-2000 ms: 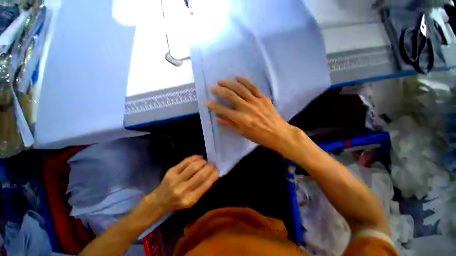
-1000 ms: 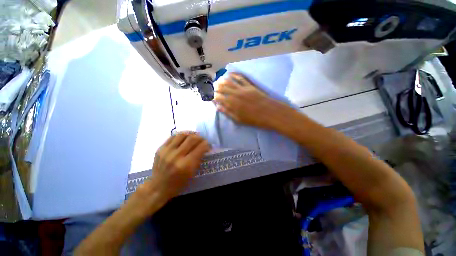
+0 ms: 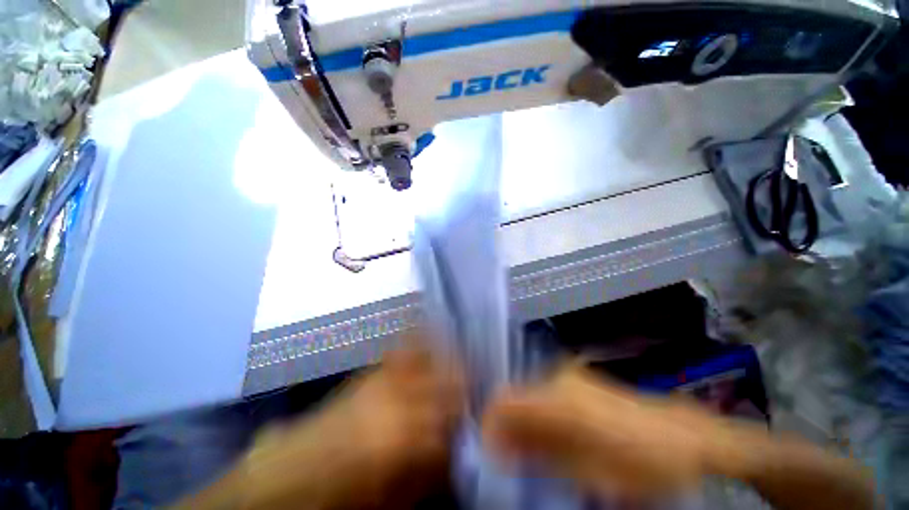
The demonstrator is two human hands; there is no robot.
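Note:
A light blue cut panel runs from under the machine head over the table's front edge to the lap, bunched lengthwise and blurred. My left hand is at its left side below the table edge, blurred; its fingers cannot be made out. My right hand is at the panel's right side, also blurred, with the cloth between the two hands. The white JACK sewing machine stands above; the needle area is lost in bright lamp light.
A panel stack lies left of the needle. Narrow strips hang at the far left. Black-handled scissors lie on a grey pad at right. A ruler band runs along the front edge. A blue-rimmed basket is below right.
Both hands have moved from the machine bed toward the lap. The panel, flat under the hands before, is now drawn out lengthwise and hangs over the front edge.

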